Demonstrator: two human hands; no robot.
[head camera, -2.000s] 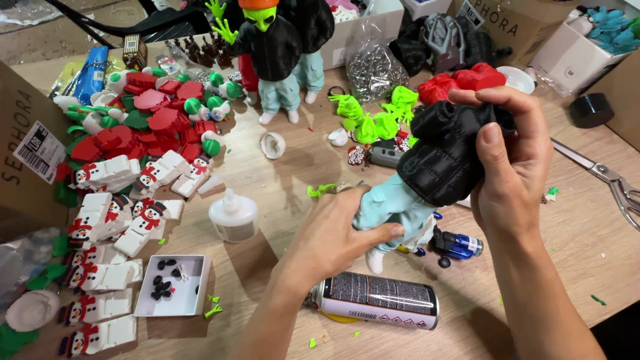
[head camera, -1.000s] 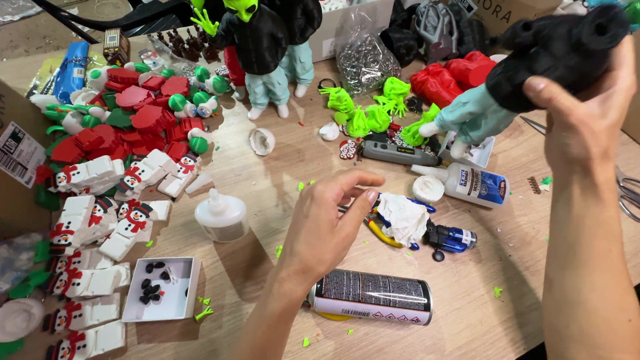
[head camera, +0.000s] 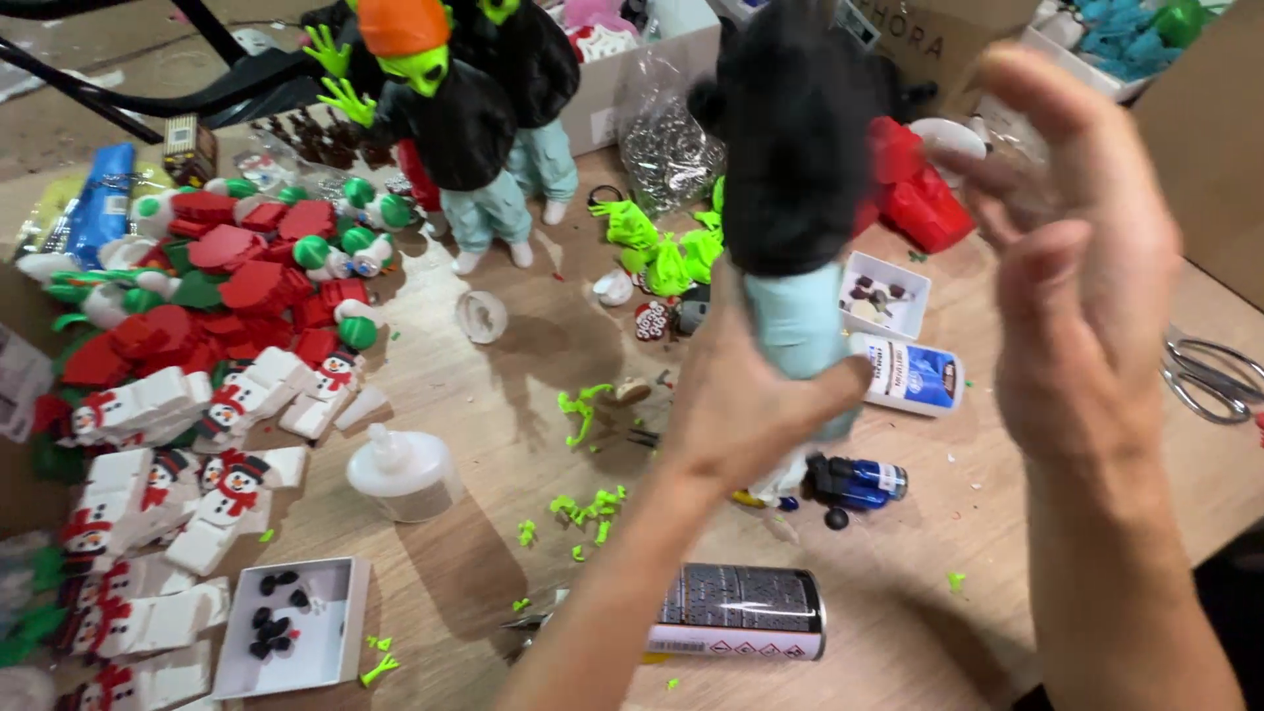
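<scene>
My left hand (head camera: 755, 395) is wrapped round the light blue trousers of a figure in a black puffer jacket (head camera: 790, 148), held upright over the table and blurred by motion. The figure's head is not visible. Fingers apart and holding nothing, my right hand (head camera: 1076, 257) is raised to the right of the figure. Two similar figures with green alien heads stand at the back, the nearer one (head camera: 459, 128) in an orange beanie. Bright green hand parts (head camera: 667, 252) lie behind my left hand. A spray can (head camera: 746, 612) lies on its side near my left forearm.
Red and green pieces (head camera: 247, 267) and white snowman pieces (head camera: 217, 494) are heaped on the left. A squeeze bottle (head camera: 405, 474) stands mid-table, near a white tray of small black parts (head camera: 291, 627). Small blue bottles (head camera: 864, 484) lie beyond the can; scissors (head camera: 1210, 375) are at right.
The figure was in my right hand at upper right one second ago; now my left hand holds it upright nearer the middle. My right hand has let go of it.
</scene>
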